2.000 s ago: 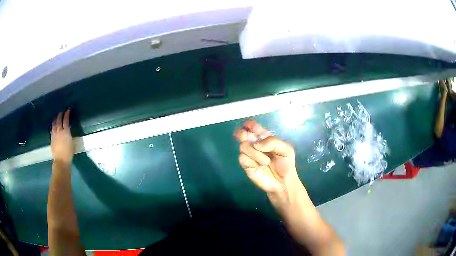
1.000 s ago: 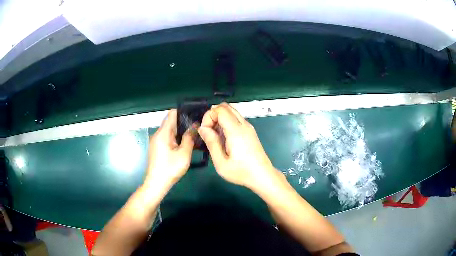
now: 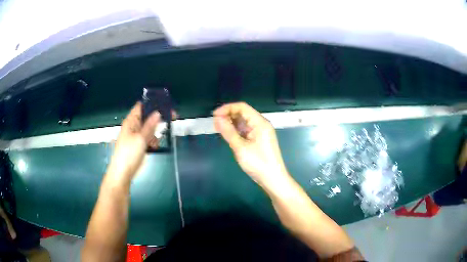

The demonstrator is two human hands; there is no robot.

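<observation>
My left hand holds a black plastic housing upright over the metal edge rail, left of centre. The housing's open window is at its lower end, and my fingers lie across its middle. My right hand is to the right, apart from the housing, its fingers curled and thumb and fingertips closed together. It is blurred, and I cannot tell whether a piece of film is between the fingertips. A whitish, glittering film scrap pile lies on the bench at the right.
Several black housings, one of them right of centre, lie spaced on the dark green conveyor belt. The pale metal rail separates it from the green workbench. A white cover spans the top. Red stool parts show below the bench.
A second ago both hands were together at the housing. My left hand has since moved left with it, and my right hand has come away to the right. The view has shifted slightly.
</observation>
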